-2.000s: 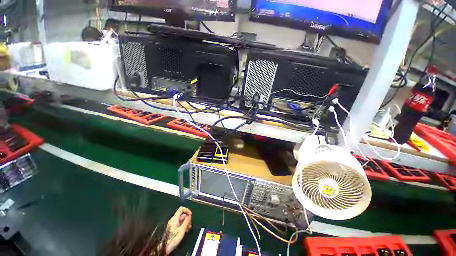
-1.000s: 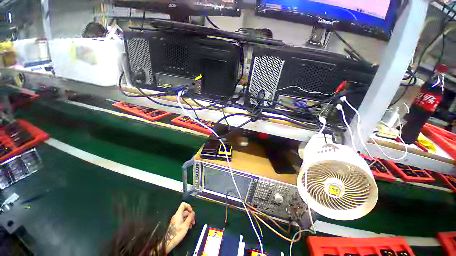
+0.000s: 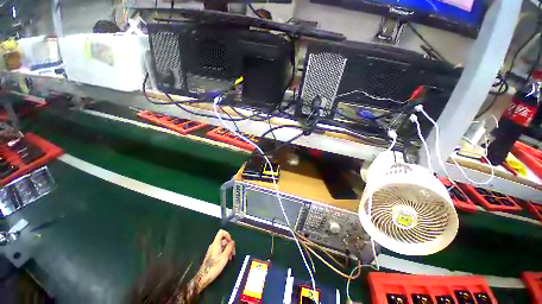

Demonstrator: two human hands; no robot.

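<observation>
My left hand [image 3: 221, 254] rests on the dark green bench left of the fixture plates, its fingers curled in and nothing seen in it. Dark hair hides part of the forearm. A phone with a red-yellow edged, pale face [image 3: 255, 280] lies on the left dark blue fixture plate [image 3: 274, 285]. A second, darker phone with yellow and red edges [image 3: 308, 293] lies on the right plate, cut off by the bottom edge. A white USB cable [image 3: 289, 221] runs down to it. My right hand is not in view.
The RF tester [image 3: 270, 205] stands behind the plates, with orange-brown leads and a black-yellow unit [image 3: 261, 171] on top. A white fan [image 3: 409, 208] stands at its right. A red tray with dark devices [image 3: 431, 285] lies lower right; a clear blister tray [image 3: 27, 190] lies left.
The view has tilted down and shifted left, so the scene sits higher and further right and more of the two phones shows. My left hand stays curled in the same place on the bench.
</observation>
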